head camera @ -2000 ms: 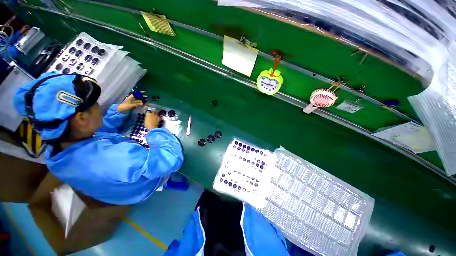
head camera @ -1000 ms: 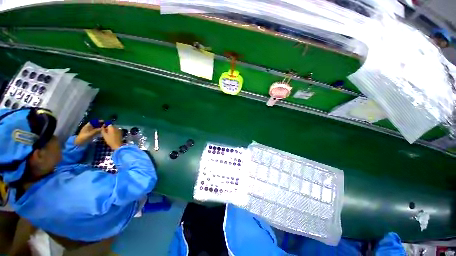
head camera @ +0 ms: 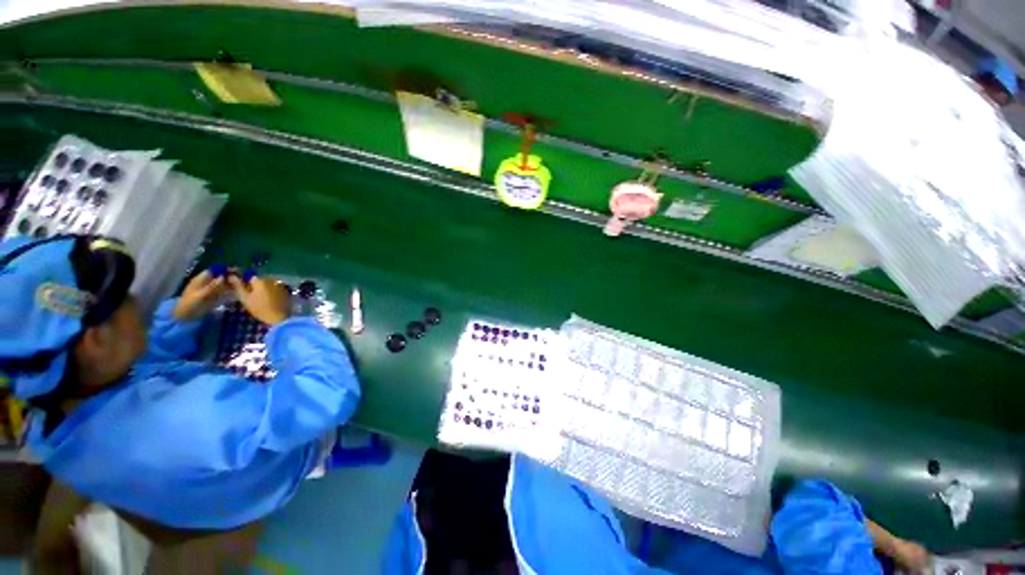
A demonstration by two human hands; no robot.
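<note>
A white parts tray [head camera: 500, 388] with rows of small dark discs lies on the green bench in front of me. A wider translucent ribbed tray [head camera: 669, 427] without discs lies against its right side. My right arm in a blue sleeve reaches to the right along the bench's front edge. My right hand [head camera: 903, 553] is small and blurred near the bottom right; its fingers and any hold are unclear. My left hand is not in view.
At left, a person in blue works over a dark-filled tray [head camera: 245, 343], beside a tray stack [head camera: 169, 225]. Loose discs [head camera: 416, 329] and a whitish stick [head camera: 357, 311] lie between us. Crumpled wrap [head camera: 957, 502] lies right. Clear sheets [head camera: 899, 191] overhang the ledge.
The view has swung right since the first frame. My right sleeve has come further into view and the hand now shows. The two trays before me lie the same way.
</note>
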